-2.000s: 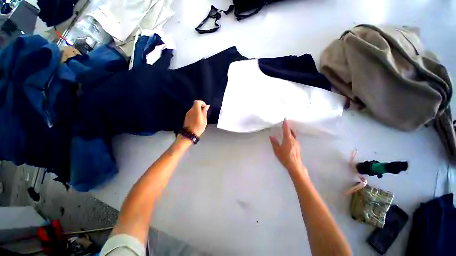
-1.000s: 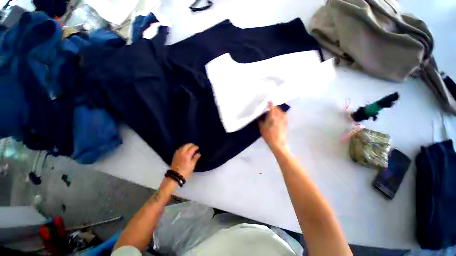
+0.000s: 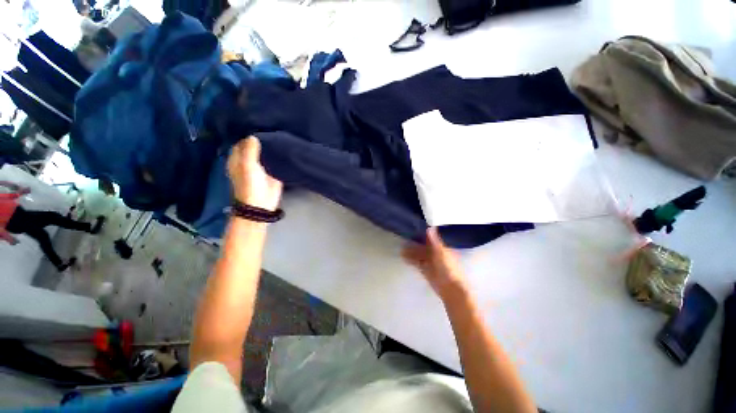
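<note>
A dark navy denim panel [image 3: 347,187] lies on the white table, its near edge folded or lifted between my hands. My left hand [image 3: 257,179], with a dark bracelet at the wrist, grips the panel's left end. My right hand [image 3: 436,260] is at the panel's near edge by the pattern's lower left corner; its fingertips are partly hidden, so its grip is unclear. The white paper pattern [image 3: 504,171] lies on the navy denim.
A blue denim heap [image 3: 145,113] is at the left and a beige cloth [image 3: 662,105] at the far right. A black and green tool [image 3: 670,210], an olive-gold block [image 3: 659,277] and a phone [image 3: 687,323] lie at the right. A person's legs [image 3: 48,226] show far left.
My left hand has moved left and up, pulling the panel's edge with it. The pattern has turned and lies flatter, with denim now showing beneath its near edge. The view has shifted.
</note>
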